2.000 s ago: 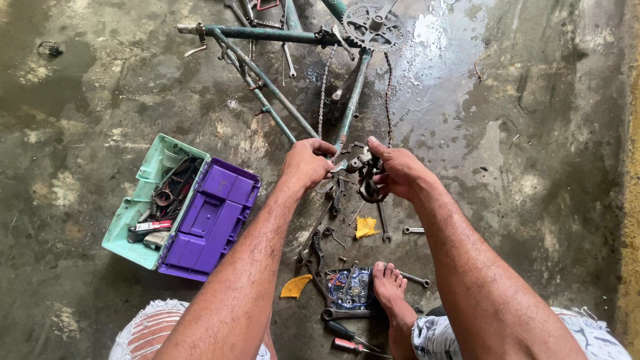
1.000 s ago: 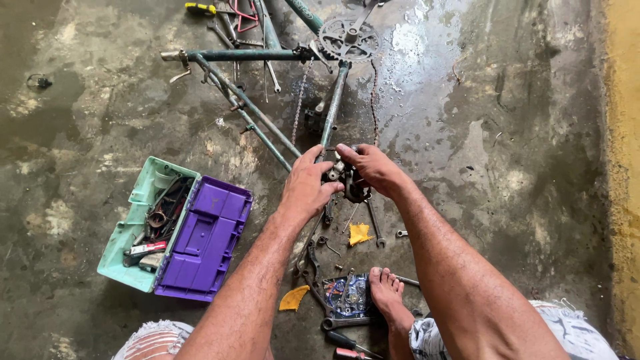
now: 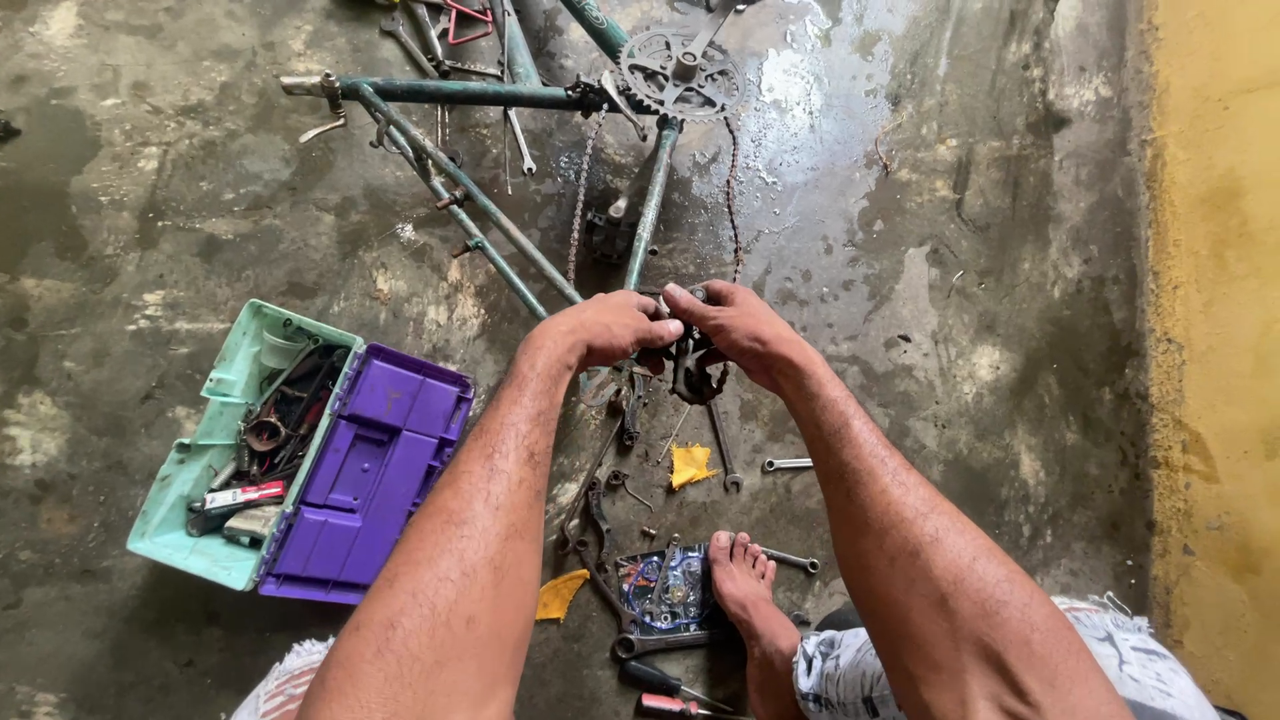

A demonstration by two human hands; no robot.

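A green bicycle frame [image 3: 460, 93] lies on the floor, its rear end near both hands. My left hand [image 3: 615, 328] is at the frame's rear dropout area, its fingers bent against a small part that they mostly hide. Beside it, my right hand [image 3: 735, 328] grips a dark rear derailleur [image 3: 692, 372], whose cage hangs below the fingers. The two thumbs nearly meet. A rusty bicycle chain [image 3: 735, 200] runs from the chainring [image 3: 683, 75] down to the right hand. Whether the left fingers are closed on the derailleur or on the frame is hidden.
An open toolbox [image 3: 190, 500] with a purple lid [image 3: 365, 470] stands at the left, holding tools. Below the hands lie a spanner [image 3: 722, 445], yellow cloth scraps [image 3: 690, 466], a tray of small parts [image 3: 665, 590] and screwdrivers [image 3: 660, 680]. A bare foot [image 3: 742, 575] touches the tray's side.
The left hand has turned and its fingers have closed in toward the right hand. Both hands remain together at the frame's rear end. The derailleur's cage shows more plainly now.
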